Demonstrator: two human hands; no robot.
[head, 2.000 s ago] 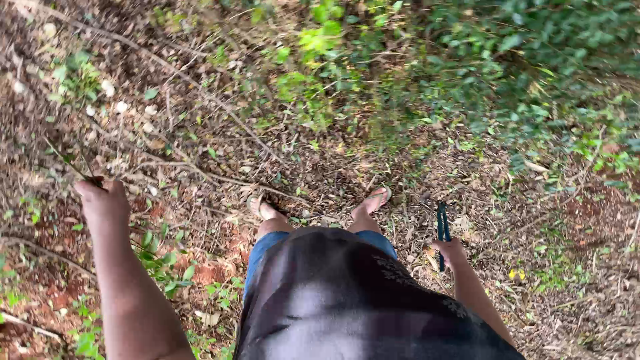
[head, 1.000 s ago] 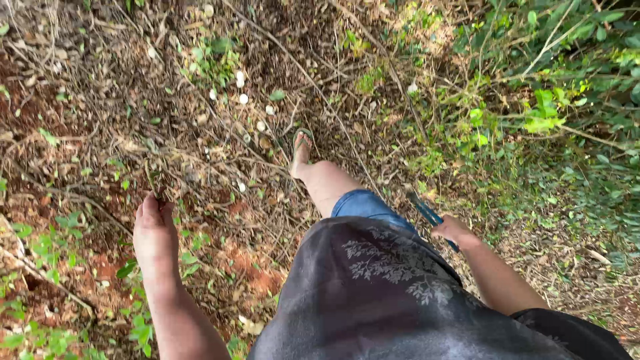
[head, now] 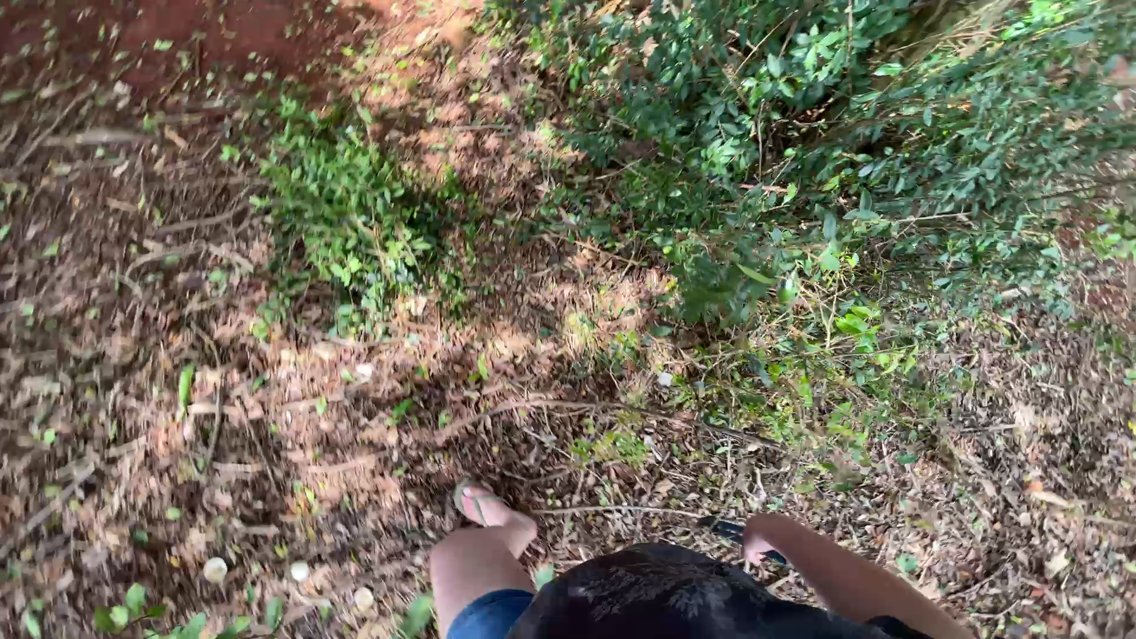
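Observation:
Near the bottom, right of centre, my right hand (head: 761, 540) is closed around a dark tool with long, narrow parts (head: 723, 530), probably shears; its far end points left and its exact kind is blurred. My left hand is out of the frame. Below the hand's left side show my dark patterned top (head: 657, 590) and blue denim shorts (head: 490, 612). One bare leg reaches forward, its foot (head: 484, 504) in a flip-flop on the leaf litter.
Dense green shrubs (head: 737, 133) fill the upper right, and a smaller leafy bush (head: 355, 213) grows left of centre. A thin curved branch (head: 568, 405) lies across the leaf-littered ground ahead of the foot. Reddish bare soil (head: 204, 35) shows at the upper left.
My left hand, visible in both earlier frames with a thin twig or leaf in the first, has left the view. The dark tool remains in my right hand. The view has shifted toward the shrubs.

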